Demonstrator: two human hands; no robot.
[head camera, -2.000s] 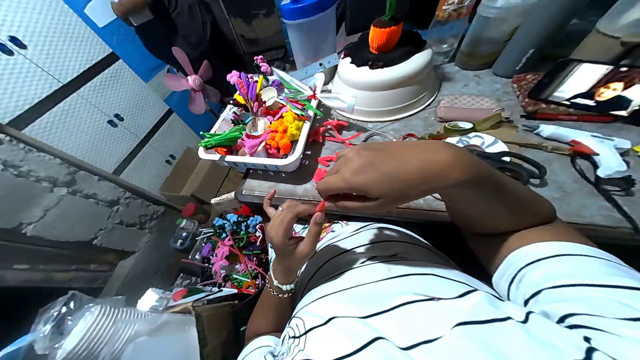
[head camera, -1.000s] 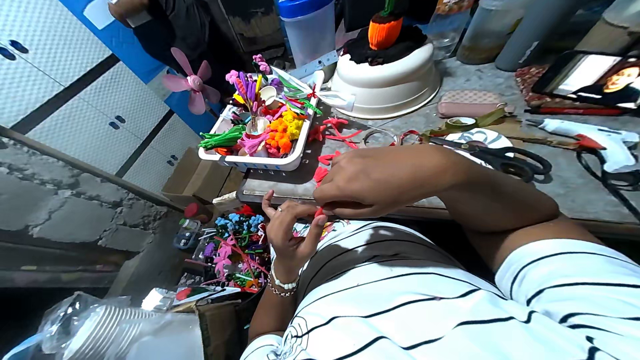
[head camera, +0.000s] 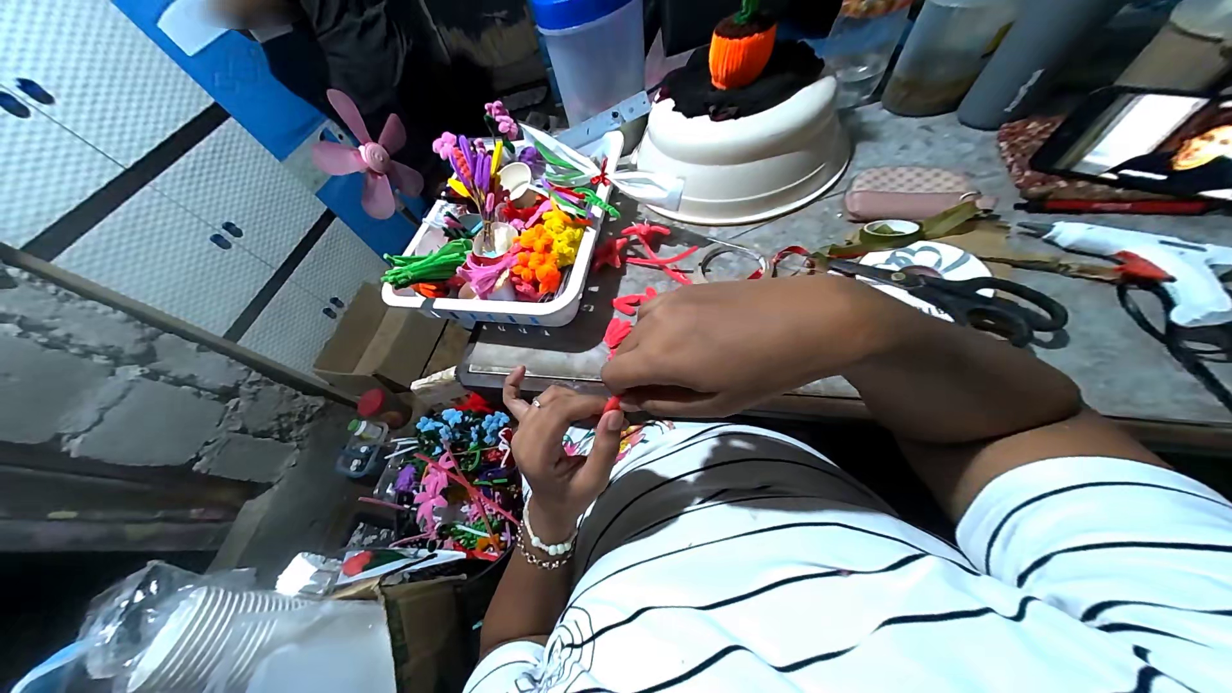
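Note:
A small red fuzzy piece (head camera: 612, 405), perhaps pipe cleaner, is pinched between the thumb and index finger of my left hand (head camera: 563, 438). My right hand (head camera: 688, 346) meets it from the right, its fingers closed on the same piece and partly hiding it. Red fuzzy shapes (head camera: 617, 334) lie on the table just beyond my right hand, with more red pieces (head camera: 654, 252) farther back. To their left a white plastic basket (head camera: 505, 310) holds pipe-cleaner flowers and bundles in orange, yellow, green, pink and purple.
Black-handled scissors (head camera: 962, 294) lie over a white spool near my right forearm. Beyond are a glue gun (head camera: 1155, 260), a pink case (head camera: 910, 192), a phone (head camera: 1136, 140) and an upturned white basin (head camera: 746, 164). Colourful flowers (head camera: 462, 481) fill a container below the table's left end.
The two hands remain together at the red piece; its visible part between the fingers looks shorter than two seconds ago.

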